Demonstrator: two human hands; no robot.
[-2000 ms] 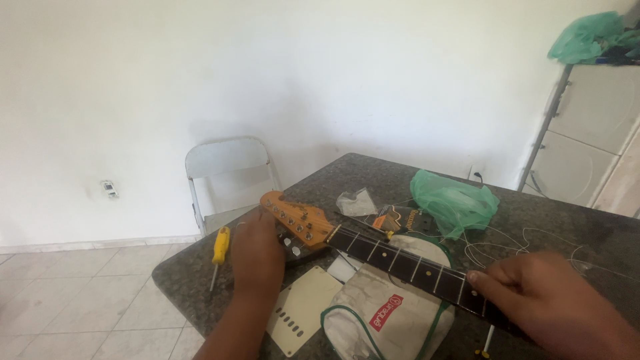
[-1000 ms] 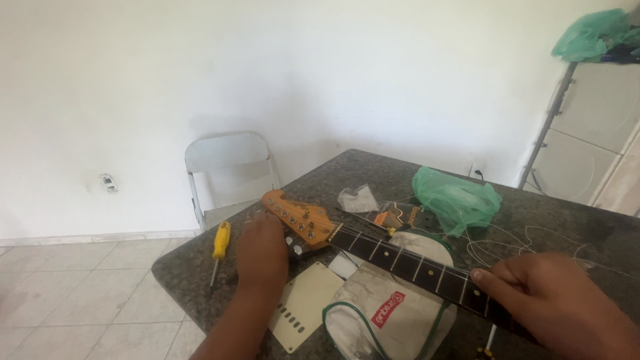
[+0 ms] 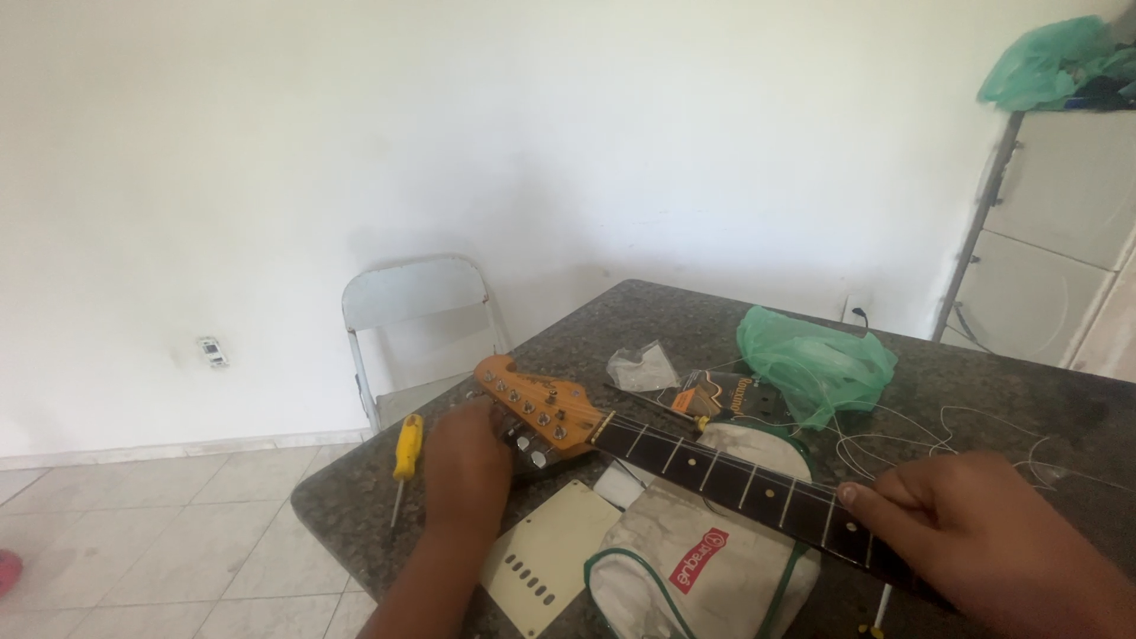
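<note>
An electric guitar's fretted neck (image 3: 737, 484) runs from the lower right up to its wooden headstock (image 3: 537, 404). My left hand (image 3: 466, 461) is at the headstock's lower edge, its fingers around a tuning peg there; the fingertips are partly hidden. Strings lie along the neck. My right hand (image 3: 941, 524) is closed around the neck, thumb on the strings over the fretboard. Under the neck lies a white cloth bag (image 3: 710, 550) with green trim. A cream plastic back plate (image 3: 550, 555) with a row of slots is beside it. Left of my left hand lies a yellow-handled screwdriver (image 3: 407, 453).
A dark granite table (image 3: 603, 324) holds a green plastic bag (image 3: 816, 364), a small clear bag (image 3: 643, 368), a string packet (image 3: 741, 395) and loose coiled strings (image 3: 941, 435). Another screwdriver (image 3: 701, 422) lies behind the neck. Beyond the table's left edge stands a folding chair (image 3: 417, 297).
</note>
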